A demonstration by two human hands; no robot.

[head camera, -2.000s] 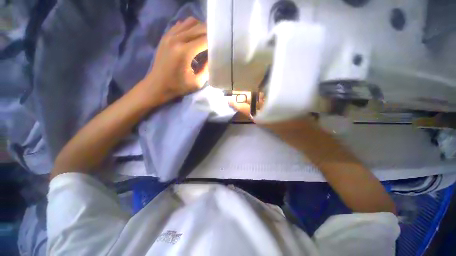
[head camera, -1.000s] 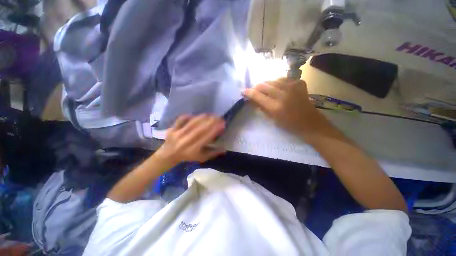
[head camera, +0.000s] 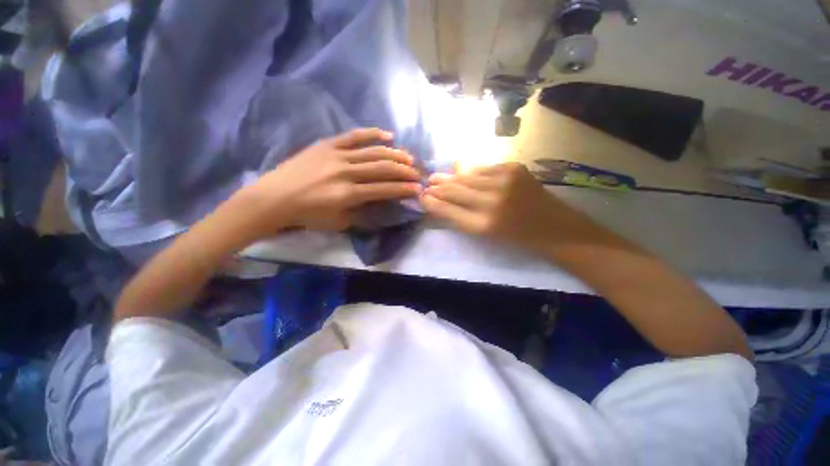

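Note:
The grey garment piece [head camera: 200, 109] lies bunched on the left of the white table and runs up to the lit needle area. My left hand [head camera: 350, 177] lies on the cloth with its fingers at the edge, just left of the needle lamp glare. My right hand [head camera: 487, 198] pinches the cloth edge, its fingertips almost touching my left fingertips. A dark cloth corner [head camera: 387, 238] hangs below my left hand toward the table's front edge. The presser foot and needle are hidden in the glare.
The sewing machine [head camera: 628, 45] with purple lettering stands at the upper right, with a black slanted pad [head camera: 628, 118]. Yellow-green snips [head camera: 587, 175] lie on the bed beyond my right forearm. A blue basket [head camera: 300, 305] shows below the table's front edge.
From one second ago, my left hand has moved up beside my right hand, and the cloth edge between them is now bunched. Two seconds ago, the view was closer to the machine head.

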